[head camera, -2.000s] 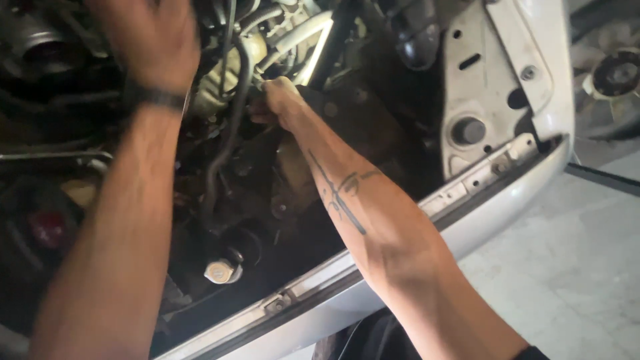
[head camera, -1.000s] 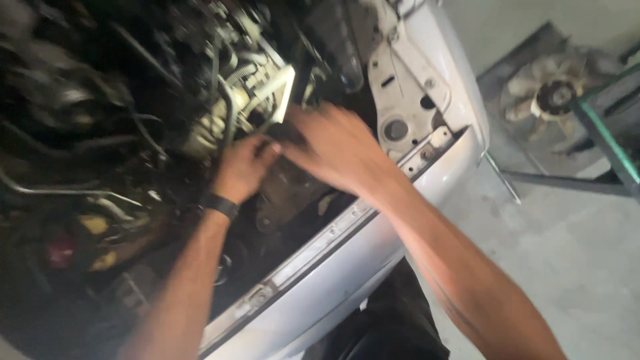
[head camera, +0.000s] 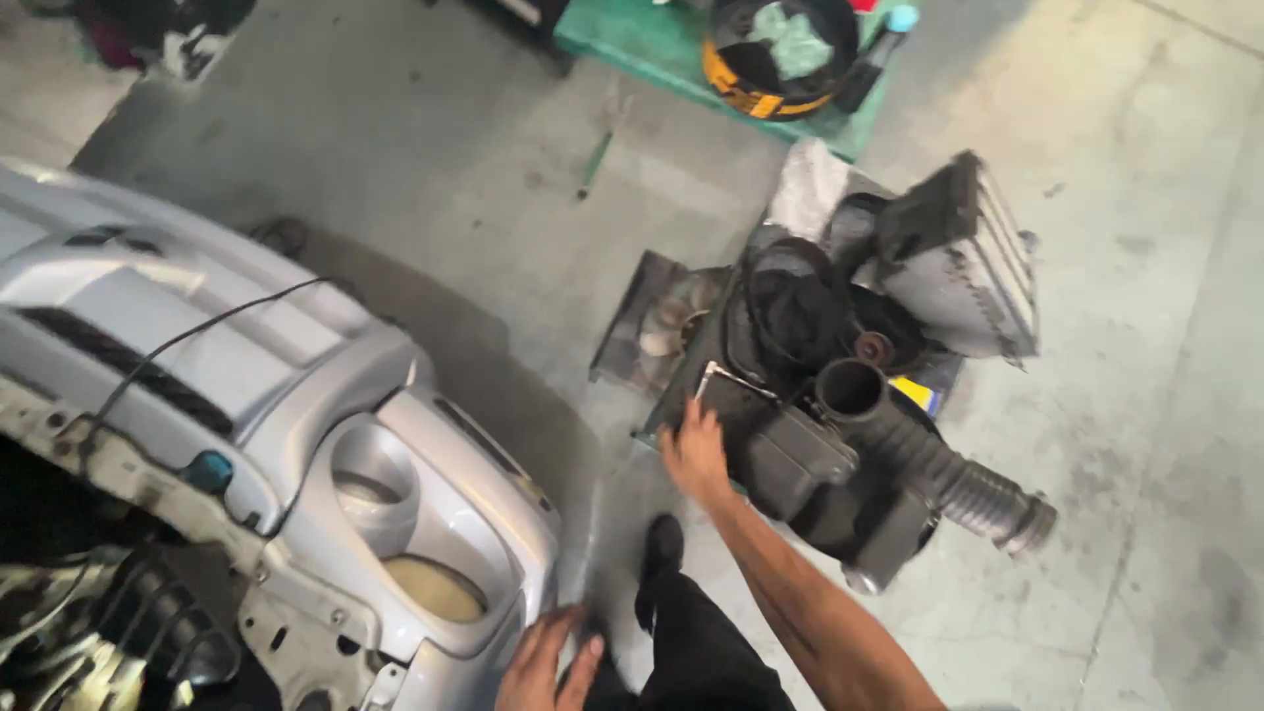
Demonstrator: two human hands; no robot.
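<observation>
My right hand [head camera: 697,454] is at the near edge of a low stand loaded with removed car parts, its fingers at one end of a bent metal tool [head camera: 736,380] that looks like a ratchet or wrench. Whether the fingers have closed on it cannot be told. A black air filter housing [head camera: 800,449] with a ribbed intake hose [head camera: 958,489] lies just right of that hand. My left hand [head camera: 553,662] is low in the view beside the silver front bumper [head camera: 523,563], fingers apart, with nothing seen in it.
A cooling fan [head camera: 671,321] lies left of the stand. An air filter [head camera: 987,267] stands at its far right. Beyond is a green table [head camera: 642,39] with a round black and yellow container [head camera: 765,94]. The open engine bay [head camera: 128,612] is at lower left. A thin green-handled tool [head camera: 595,163] lies on the floor.
Both hands have left the engine bay, where they were close together one second ago. My right hand is now at the stand of parts. The view has swung far to the right.
</observation>
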